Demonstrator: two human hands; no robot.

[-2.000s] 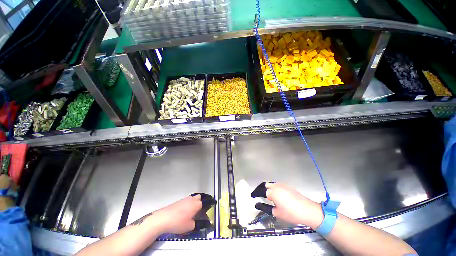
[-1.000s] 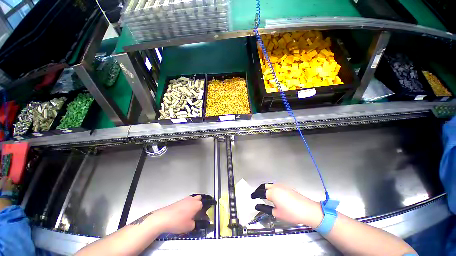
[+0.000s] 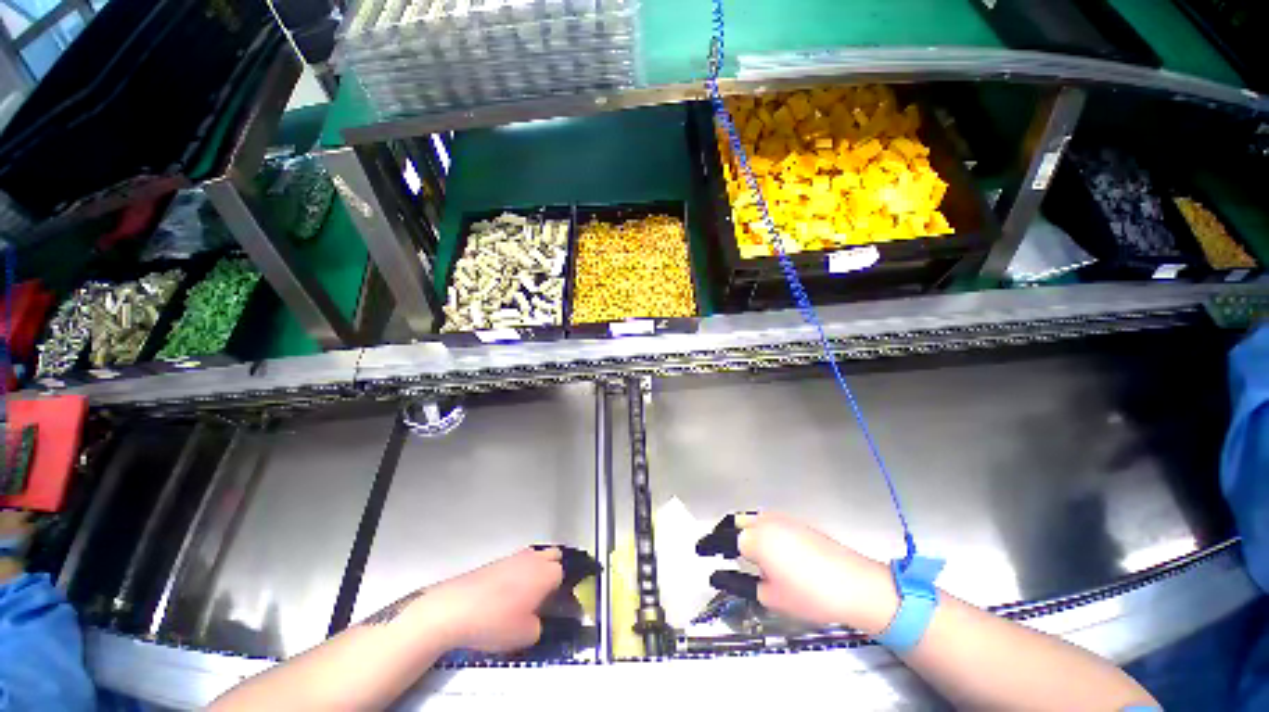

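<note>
My left hand is low in the middle, left of the chain, with a black finger cot showing and no part seen in it. Its thumb tip is hard to make out. My right hand is right of the chain, its two black-tipped fingers apart with nothing between them. It wears a light blue wrist strap with a coiled blue cord. The dark conveyor chain runs between my hands beside a metal rail. Yellow and white patches lie on the plate near it.
Beyond the far rail stand bins of off-white components, gold-yellow components and yellow blocks. Green components are at left. Clear trays are stacked above. Blue sleeves of other people show at both sides.
My left thumb tip has drawn in and shows less; my right hand has hardly moved. At the left edge, the other person's hand and the red item have shifted.
</note>
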